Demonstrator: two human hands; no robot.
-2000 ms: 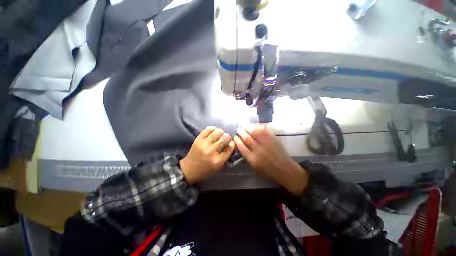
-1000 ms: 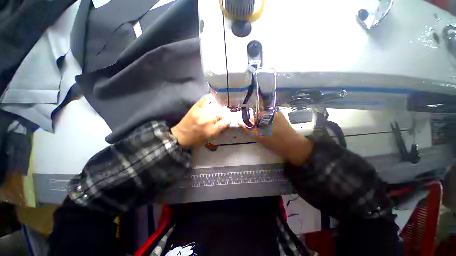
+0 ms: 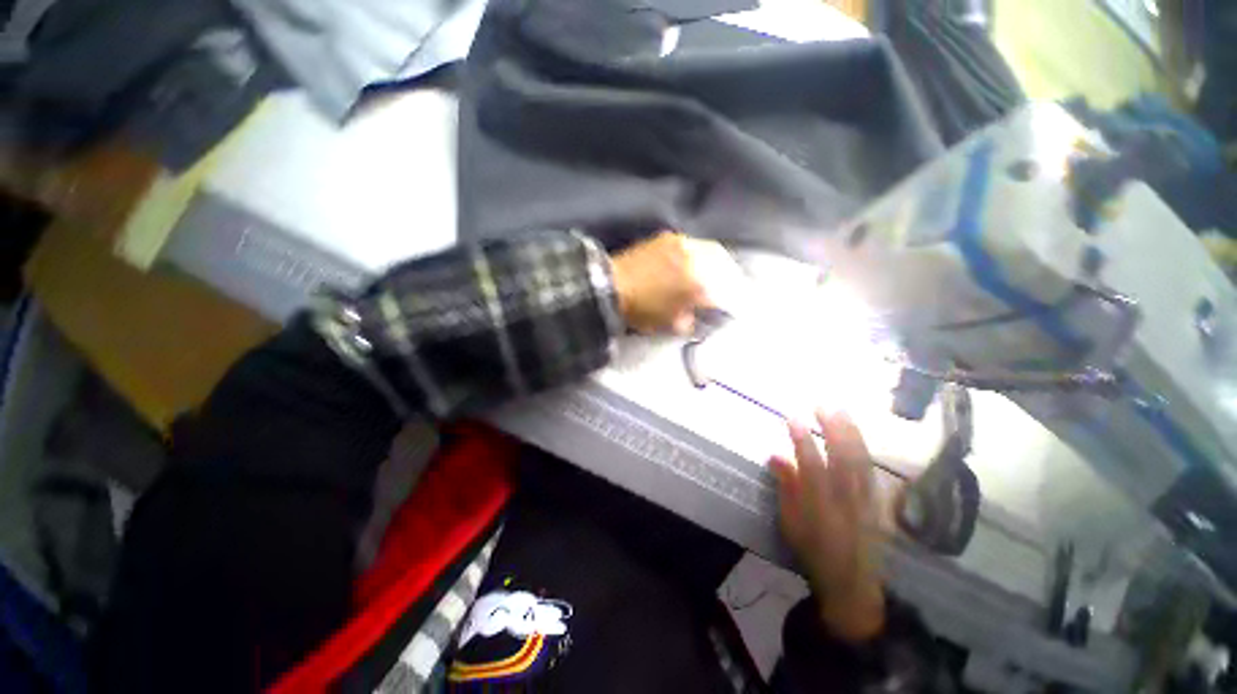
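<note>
The dark grey fabric panel [image 3: 611, 122] lies in folds left of the lit sewing machine head [image 3: 1031, 258]. My left hand [image 3: 672, 282] is closed on the panel's near edge, left of the needle area; its fingertips are washed out by the lamp. My right hand [image 3: 830, 495] is blurred, with fingers apart and nothing seen in it, over the table's front part. It is left of the black-handled scissors [image 3: 943, 502]. The needle is hidden by glare.
A pale grey piece [image 3: 360, 48] and dark cloth [image 3: 122, 82] lie at the upper left. A ruler strip [image 3: 665, 447] runs along the front edge. Thread snips [image 3: 1065, 597] lie right of the scissors. A brown surface [image 3: 136, 319] is at the lower left.
The view has turned and the machine head now shows at the right. My right hand has come away from the needle area towards the scissors. My left hand is away from the needle, on the fabric.
</note>
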